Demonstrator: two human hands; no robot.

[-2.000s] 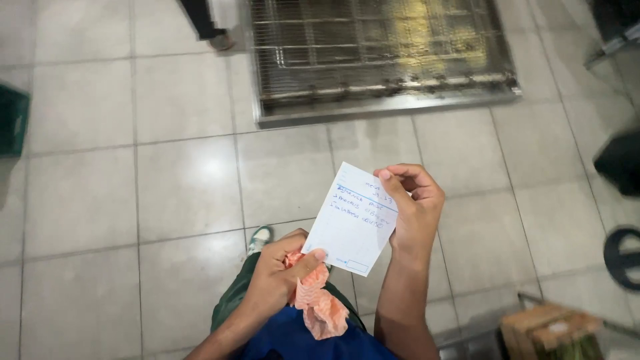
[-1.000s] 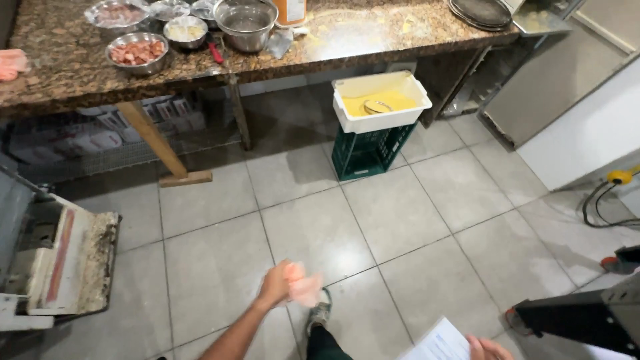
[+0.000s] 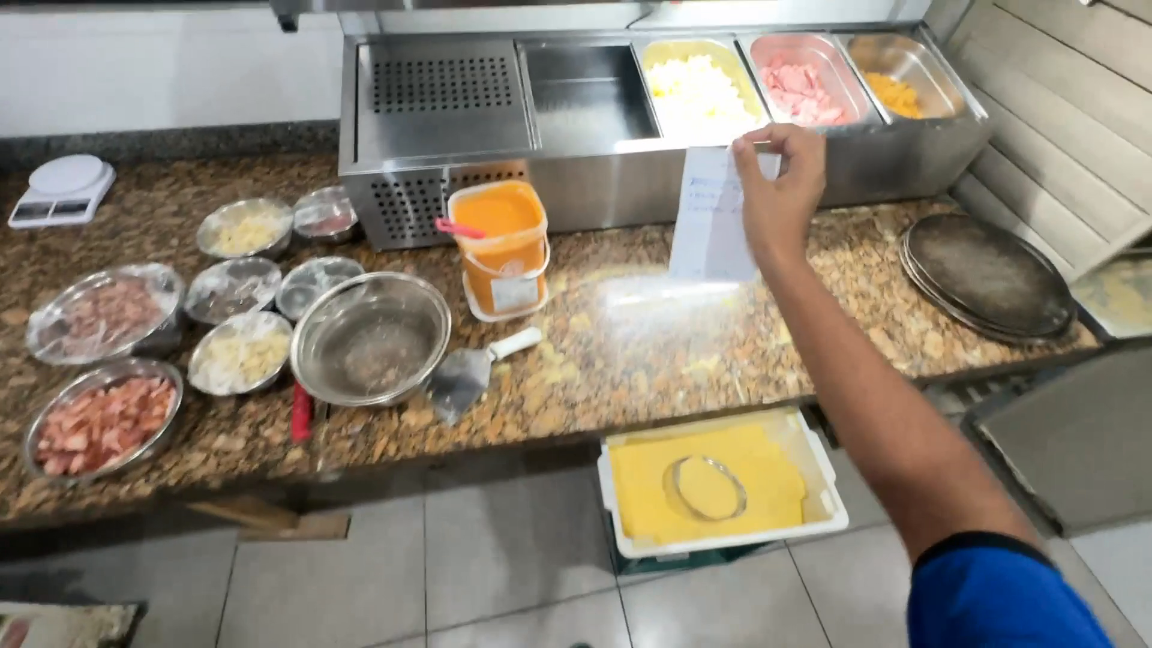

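Observation:
My right hand [image 3: 785, 184] pinches the top of a white paper slip with handwriting [image 3: 711, 225]. The slip hangs against the front edge of a stainless steel topping station [image 3: 576, 193], whose pans hold white chopped food [image 3: 702, 90], pink pieces [image 3: 801, 90] and orange shreds [image 3: 893, 94]. Left of the slip stands a plastic tub of orange sauce [image 3: 501, 252] with a red-handled utensil in it. A scraper with a white handle [image 3: 463, 382] lies beside an empty steel bowl [image 3: 371, 340]. My left hand is out of view.
Several steel bowls, one with diced pink meat [image 3: 103, 418], and a white kitchen scale [image 3: 63, 189] stand on the granite counter [image 3: 576, 396]. Round dark pans [image 3: 985, 274] are stacked at right. Below the counter is a white bin [image 3: 837, 522] with yellow contents and a metal ring.
The view has swung up from the floor to the counter. My right hand has raised the paper slip to the steel station. My left hand, earlier holding a crumpled orange cloth or paper, has left the view.

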